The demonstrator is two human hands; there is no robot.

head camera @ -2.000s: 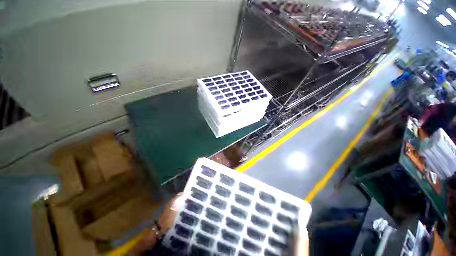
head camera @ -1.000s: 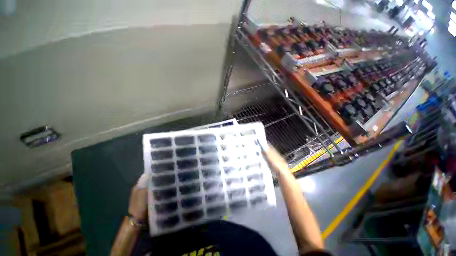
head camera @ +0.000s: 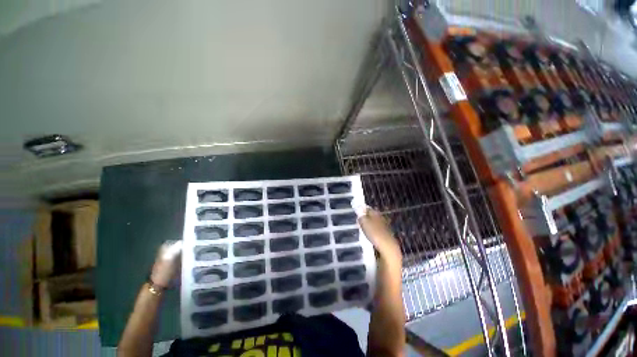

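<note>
A white rectangular parts tray (head camera: 265, 249) with a grid of pockets lies flat in front of my body, over the green table. Small dark components (head camera: 284, 242) sit in the pockets. My left hand (head camera: 166, 265) grips the tray's left edge, with white coverings on the fingers. My right hand (head camera: 371, 226) grips the tray's right edge near the far corner, with a white covering on a fingertip. The tray hides whatever is directly under it, so I cannot tell whether it touches the stack.
The green table (head camera: 133, 209) stands against the pale wall (head camera: 195, 70). A wire rack (head camera: 440, 150) with an orange-framed shelf of dark round parts (head camera: 503, 104) stands close on the right. Open brown cartons (head camera: 66, 244) are at the left. A yellow floor line shows at lower right.
The tray, held by both hands, has moved from over the aisle to over the green table. The view has turned, and the rack is now closer on the right. The tray stack is now hidden.
</note>
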